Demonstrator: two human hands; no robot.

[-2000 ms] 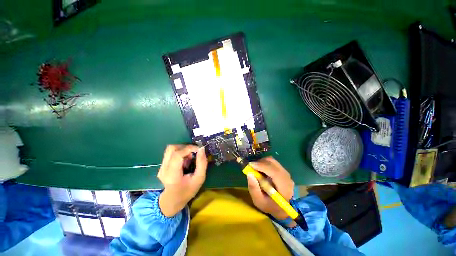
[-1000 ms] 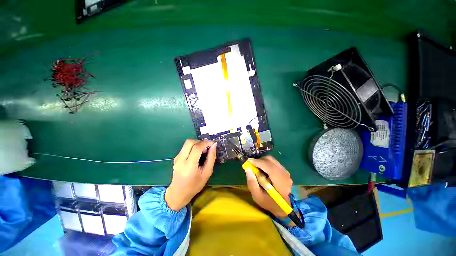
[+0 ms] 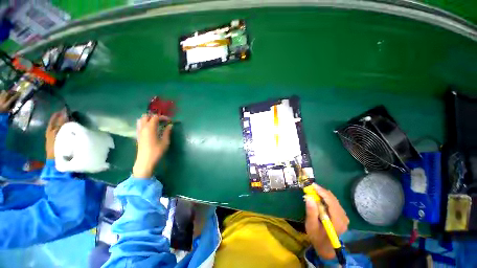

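An opened tablet (image 3: 269, 136) with a white centre and an orange strip lies on the green bench. Its dark circuit board (image 3: 277, 178) is at the near end. My right hand (image 3: 325, 220) holds a yellow soldering iron (image 3: 327, 222), its tip at the board's right part. My left hand (image 3: 150, 137) is at the near side of the heap of red wired parts (image 3: 163, 107), fingertips bent together. Whether it holds a part is too blurred to tell.
A black fan (image 3: 384, 137), a round grey ball (image 3: 377, 199), a blue station (image 3: 422, 188) and a yellowish sponge (image 3: 458, 212) stand right. A white roll (image 3: 83, 148) stands left beside another person's hand (image 3: 54, 131). Another tablet (image 3: 214, 46) lies at the back; more lie far left.
My left hand has left the tablet and moved left to the red heap. The iron has shifted to the board's right part. The view has turned left, bringing in other tablets and another person's hands.
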